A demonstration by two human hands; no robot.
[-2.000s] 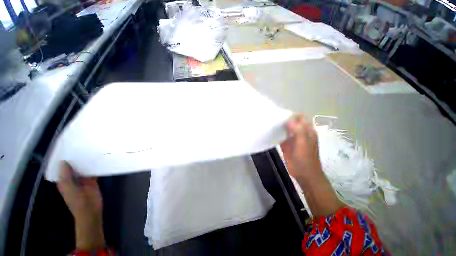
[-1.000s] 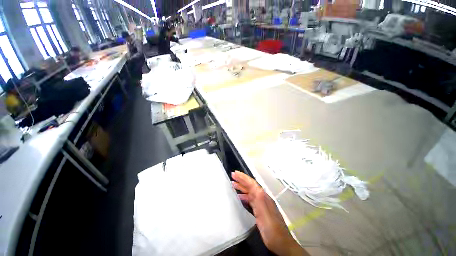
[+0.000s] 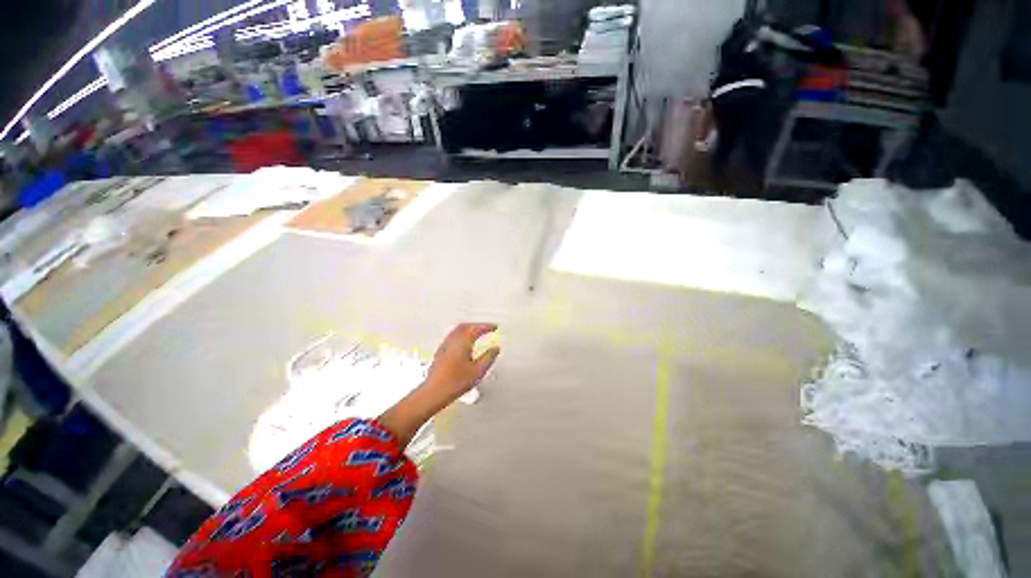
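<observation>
My left hand point(image 3: 464, 359) is over the middle of the table point(image 3: 565, 452), its thumb and fingers curved and apart, with nothing seen in it. Its red patterned sleeve comes in from the lower left. Behind the wrist, a heap of white cords point(image 3: 328, 401) lies on the table, partly covered by the sleeve. My right hand is out of the picture. A white fabric panel point(image 3: 690, 243) lies flat near the table's far edge.
Crumpled white fabric point(image 3: 893, 271) and a smaller white cord bundle point(image 3: 865, 418) lie at the right. A narrow white strip point(image 3: 967, 525) is at the lower right. Yellow tape point(image 3: 657, 452) marks the table. A person point(image 3: 741, 107) stands beyond it.
The view has turned right, from the white stack at the side to the table. The panel held earlier is no longer in my hands. The right hand has left the picture; the left has entered.
</observation>
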